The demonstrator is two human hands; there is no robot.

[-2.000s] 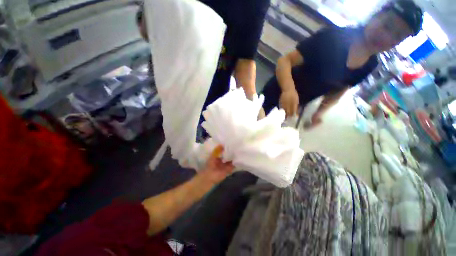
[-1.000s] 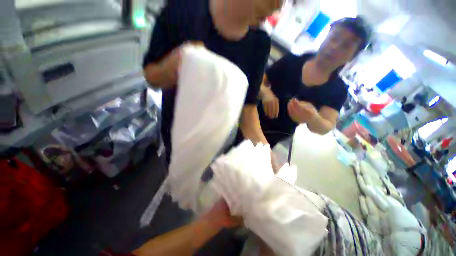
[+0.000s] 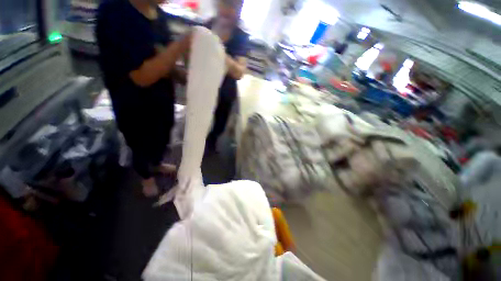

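Note:
A long white pleated fabric piece (image 3: pixel 206 99) rises from near me to another person's raised hands. Its near end (image 3: pixel 230 230) is a wide, bulky white mass with soft ridges at the bottom centre. It narrows to a gathered neck, with a short loose tail at its left. Yellow-orange covered fingers (image 3: pixel 281 230) lie at the right edge of the near mass. I cannot tell which of my hands they belong to. The rest of that hand is hidden by the fabric or the frame edge. My other hand cannot be made out.
Two people in dark tops stand beyond, at upper left and centre. Printed bundles (image 3: pixel 274 148) with dark bands lie on the beige table (image 3: pixel 335 236). More blurred bundles lie at right. Grey plastic-wrapped items (image 3: pixel 49 159) and a red heap (image 3: pixel 22 236) are at left.
The view has swung right and the people appear farther off. The white piece is stretched longer between them and me. The near mass is lower and bulkier, and my left forearm no longer shows.

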